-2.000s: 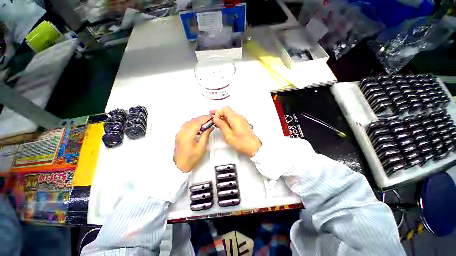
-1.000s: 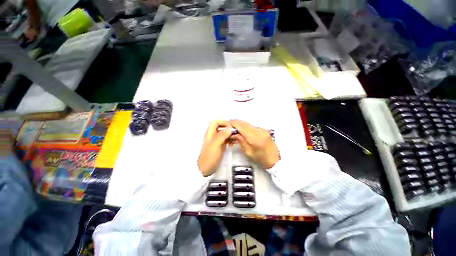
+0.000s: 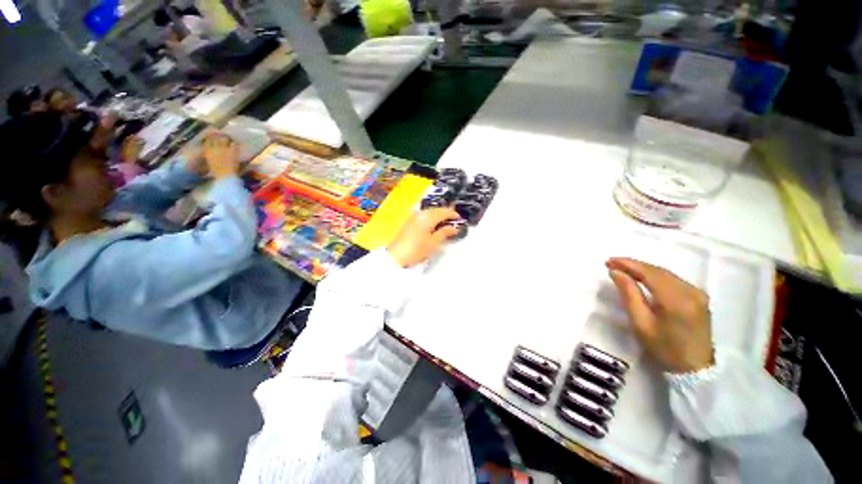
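Note:
Dark glossy housings with pale strips lie in two short rows point(image 3: 592, 389) near the front edge of the white tray point(image 3: 751, 284). More dark housings stand in a cluster point(image 3: 477, 197) at the tray's left. My left hand point(image 3: 422, 236) is at the near side of this cluster, its fingers closed around a dark housing point(image 3: 452, 225). My right hand point(image 3: 663, 312) is above the tray to the right, fingers curled with thumb and fingertips apart; no part is visible in it, though something tiny could be hidden.
A clear round jar point(image 3: 662, 189) with a red-and-white label stands beyond my right hand. A blue bin point(image 3: 709, 80) and yellow strips point(image 3: 803, 213) are farther back. A colourful printed board point(image 3: 312, 203) lies left, beside a person in a light blue smock point(image 3: 161, 274).
The view has swung left. My hands have parted: the left has reached to the housing cluster, while the right is over the tray. The housing held between them is no longer visible there.

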